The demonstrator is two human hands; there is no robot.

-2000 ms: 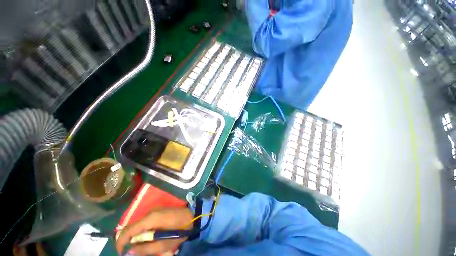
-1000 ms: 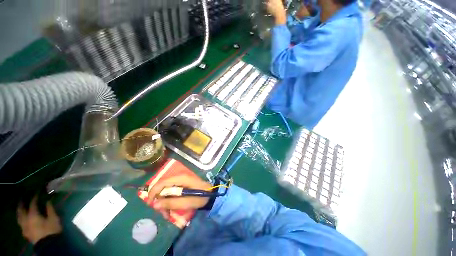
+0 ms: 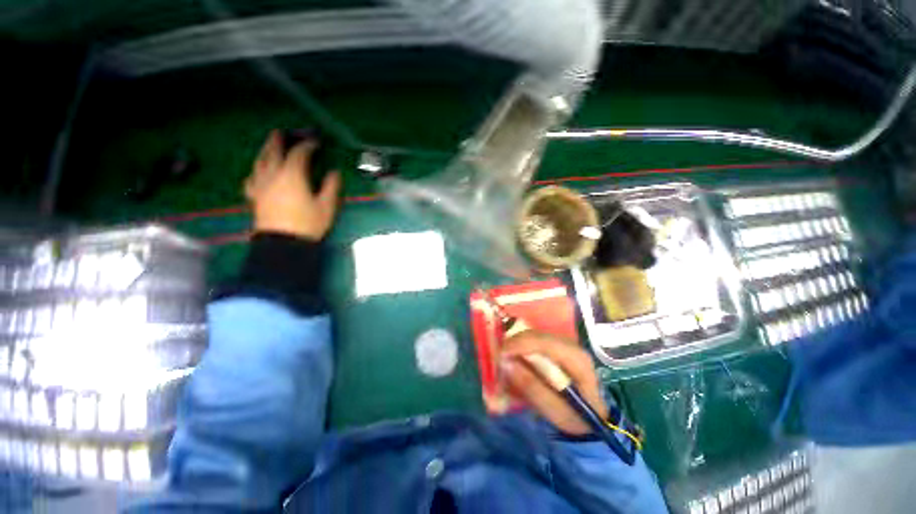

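My right hand (image 3: 550, 379) holds the soldering iron (image 3: 577, 402) like a pen. Its cream grip is in my fingers, and its tip points up and left over the red pad (image 3: 532, 299). My left hand (image 3: 289, 193) is stretched forward onto the dark green surface, fingers spread around a small dark object (image 3: 301, 141). Blur and darkness hide whether the fingers grip it. The flat grey-white disc (image 3: 437, 352) lies uncovered on the green mat between my arms. A white paper sheet (image 3: 400, 263) lies above it.
A tip cleaner pot (image 3: 558, 229) stands left of the metal tray (image 3: 741, 311) with the sponge (image 3: 626, 292). The clear extractor hood (image 3: 502, 151) hangs over the mat. Blister trays lie left (image 3: 90, 351) and right (image 3: 798, 261). A blue sleeve (image 3: 864, 371) is at right.
The view has swung left, bringing the left trays into sight. My left hand has reached forward to the small dark object. My right hand still holds the iron by the red pad.
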